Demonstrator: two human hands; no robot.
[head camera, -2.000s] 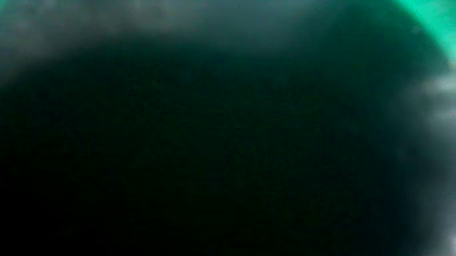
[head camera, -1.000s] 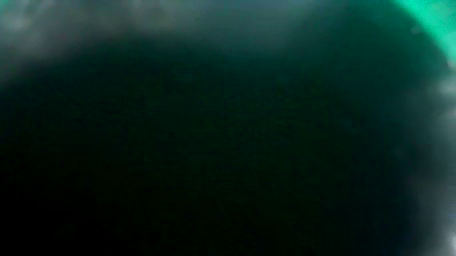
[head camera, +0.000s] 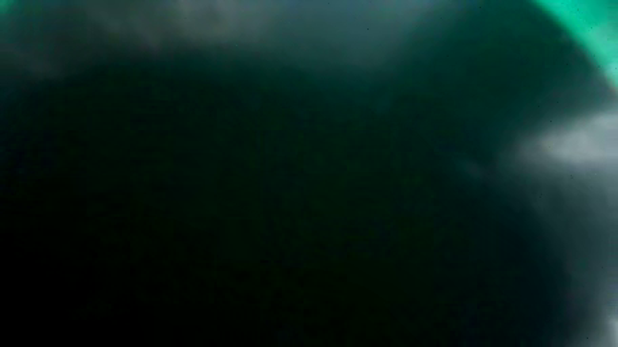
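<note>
A very dark green, blurred surface (head camera: 291, 203) fills most of the head view, close to the camera. What it is cannot be told. Neither my left hand nor my right hand can be made out. No held or worked object can be made out.
A bright green patch (head camera: 589, 30) curves across the top right corner. A pale grey blur (head camera: 576, 144) lies at the right edge, and a dimmer grey haze (head camera: 223, 24) runs along the top. Nothing behind the dark surface shows.
The pale blur at the right edge has changed shape and reaches further left around mid-height. The grey haze at the top left is dimmer. The dark area stays much the same.
</note>
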